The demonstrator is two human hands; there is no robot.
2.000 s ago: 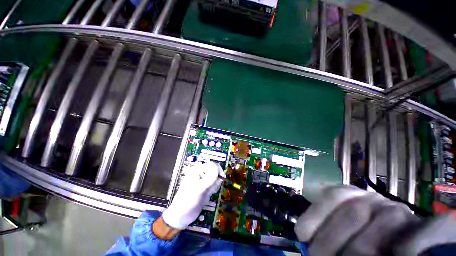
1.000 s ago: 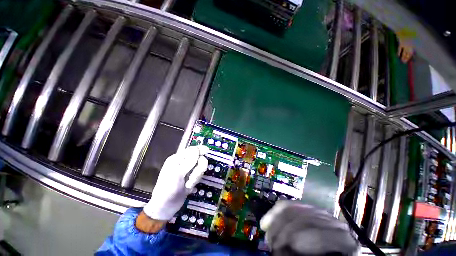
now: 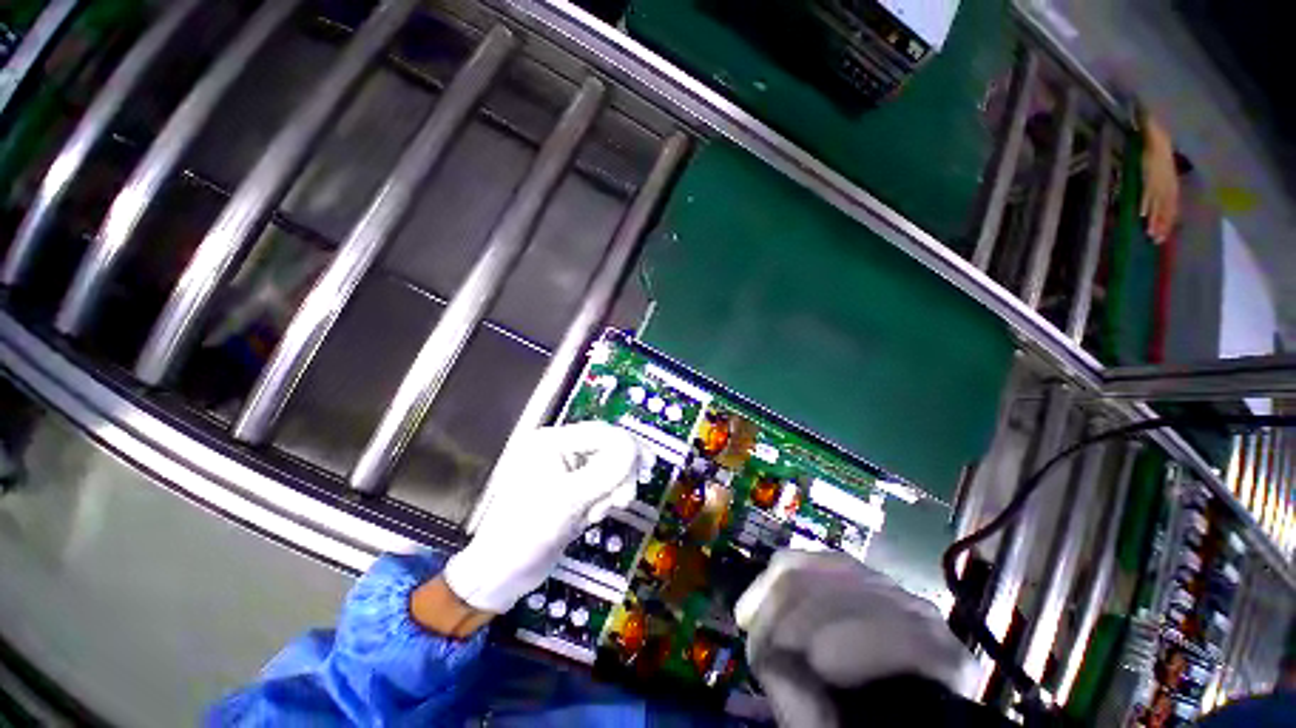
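Observation:
A green power board (image 3: 810,462) with a column of amber-brown transformers (image 3: 661,559) and rows of small pale-topped capacitors (image 3: 557,609) lies in a thin silver-edged chassis at bottom centre. My gloved left hand (image 3: 547,505) is over the board's left part, fingers bent together; whether they pinch something small is too unclear to tell. My gloved right hand (image 3: 839,619) is over the board's lower right, closed around a mostly hidden black screwdriver (image 3: 910,707). The screwdriver's bit is not visible.
The board lies on a green pallet (image 3: 839,313) on a roller conveyor (image 3: 448,299). A black cable (image 3: 1002,519) loops at right. A closed unit (image 3: 888,43) is on the far line. Other boards (image 3: 1187,590) lie at right. A person's hand (image 3: 1160,178) shows upper right.
The view has turned and shifted. My right hand has drawn in over the board from the right. My left hand moved up the board's left side, then slightly right and down relative to it.

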